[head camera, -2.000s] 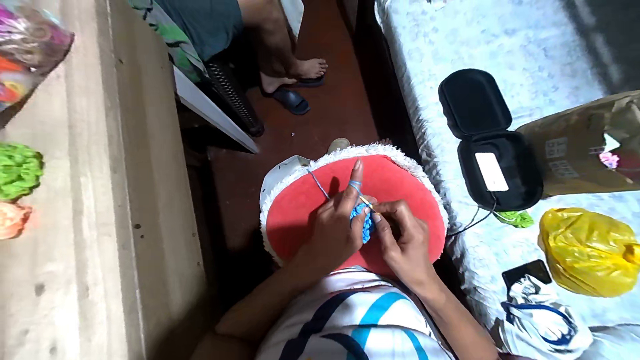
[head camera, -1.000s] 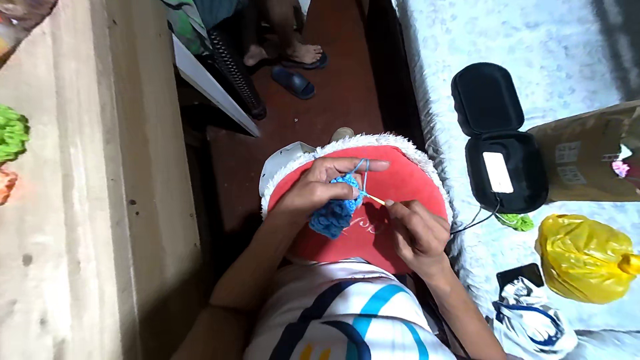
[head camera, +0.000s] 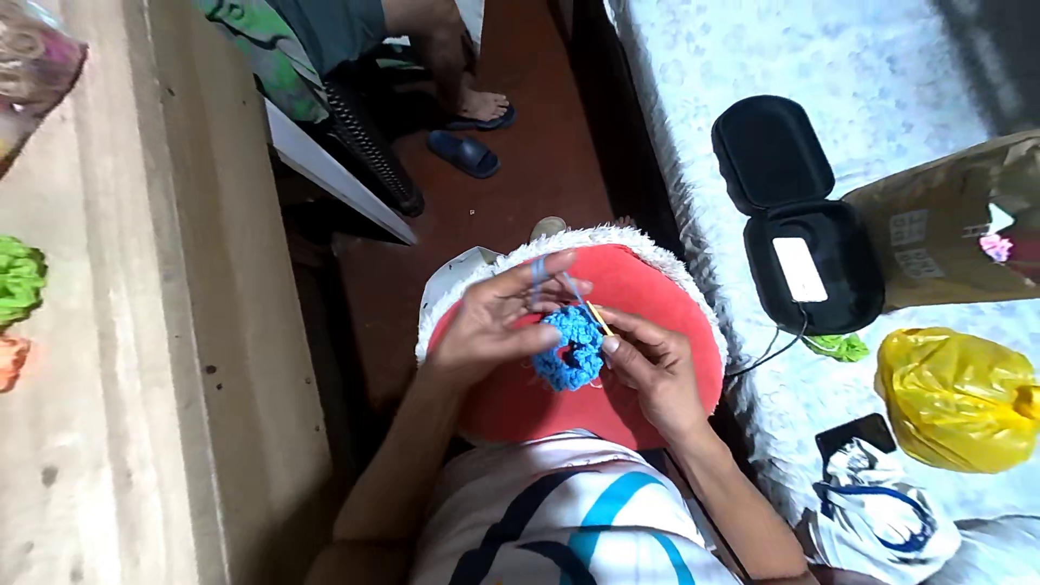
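A ring-shaped piece of blue crochet (head camera: 569, 382) is held between my hands, above a red cushion with a white fluffy edge (head camera: 520, 414) on my lap. My left hand (head camera: 504, 325) pinches the ring's left side with the thumb, and blue yarn (head camera: 538, 280) is wrapped around its raised index finger. In my right hand (head camera: 654, 361) is a crochet hook with a yellowish shaft (head camera: 600, 319), its tip at the ring's upper right edge. A strand of yarn runs down from the left fingers to the hook. My right fingertips also touch the ring's right side.
At left stands a wooden surface (head camera: 106, 406) with green (head camera: 20, 280) and orange crochet pieces (head camera: 11, 362). On the bed (head camera: 691, 49) at right lie an open black case (head camera: 812, 219), a brown paper bag (head camera: 934, 236), a yellow plastic bag (head camera: 959, 398) and a phone (head camera: 853, 435). Another person's leg (head camera: 439, 49) is ahead.
The blue crochet has turned so its ring shape and central hole show. My left index finger, pointing right a second ago, is now angled up, and my right hand has moved closer to the left.
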